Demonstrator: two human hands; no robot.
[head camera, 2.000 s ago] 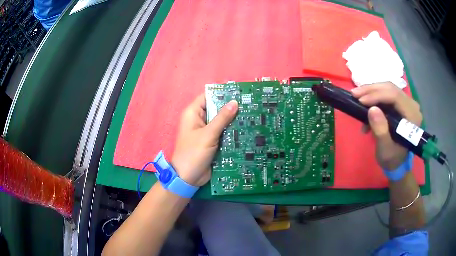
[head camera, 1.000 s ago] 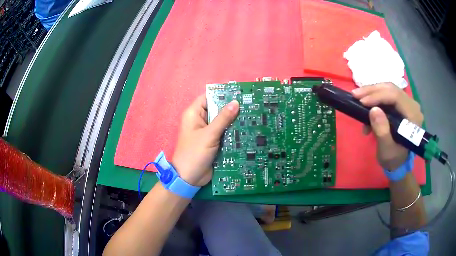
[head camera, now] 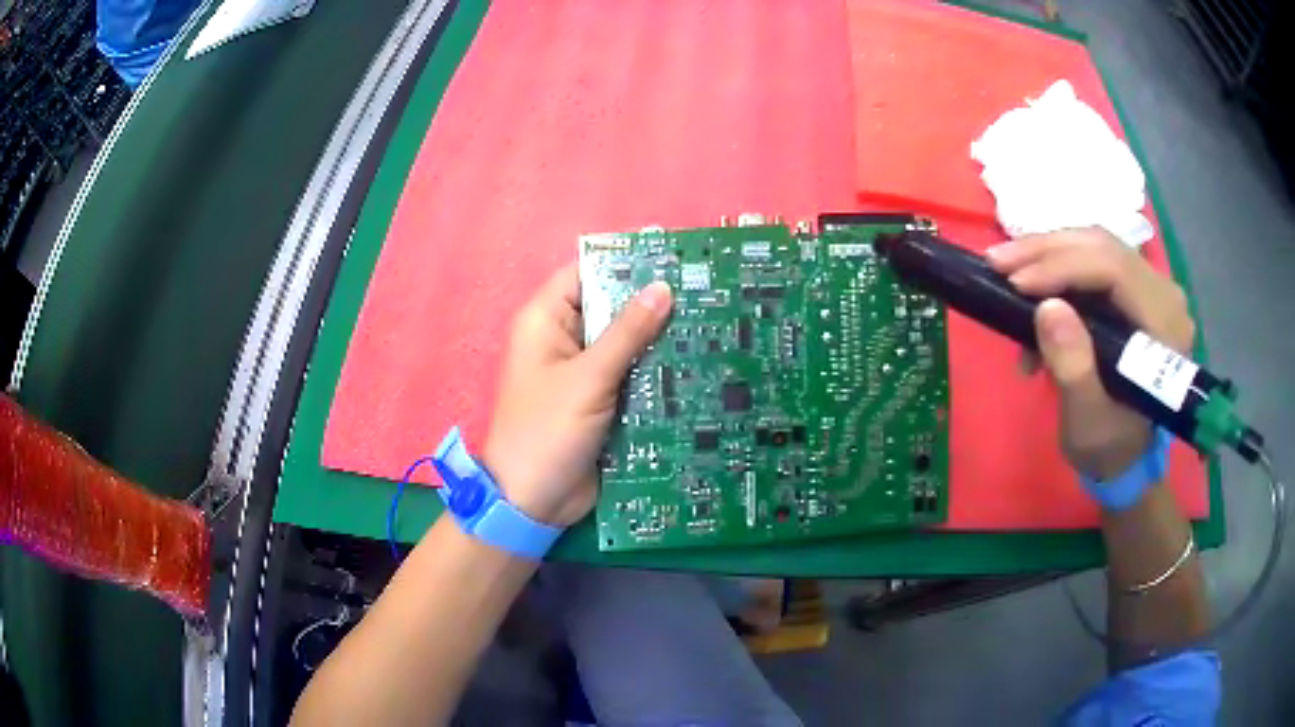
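A green circuit board [head camera: 739,398] with small dark chips and pale wavy rows of pads is tilted up over the red mat. My left hand [head camera: 575,384] grips its left edge, thumb on the face. My right hand [head camera: 1101,334] holds a black glue syringe [head camera: 980,291] with a white label and green rear cap. The syringe's front end is at the board's upper right, by the dark connector on the top edge. The needle tip is too small to tell, so I cannot see whether it touches the board.
The red mat [head camera: 568,128] lies on the green-edged table. A crumpled white cloth [head camera: 1058,168] rests at its upper right, by an orange-red pad [head camera: 923,100]. The green conveyor [head camera: 171,242] with silver rails and a red-orange wrapped post [head camera: 107,504] is left. A blue sleeve [head camera: 135,36] shows upper left.
The front end of the syringe has moved very slightly left along the board's top edge. The board and both hands have shifted only a little.
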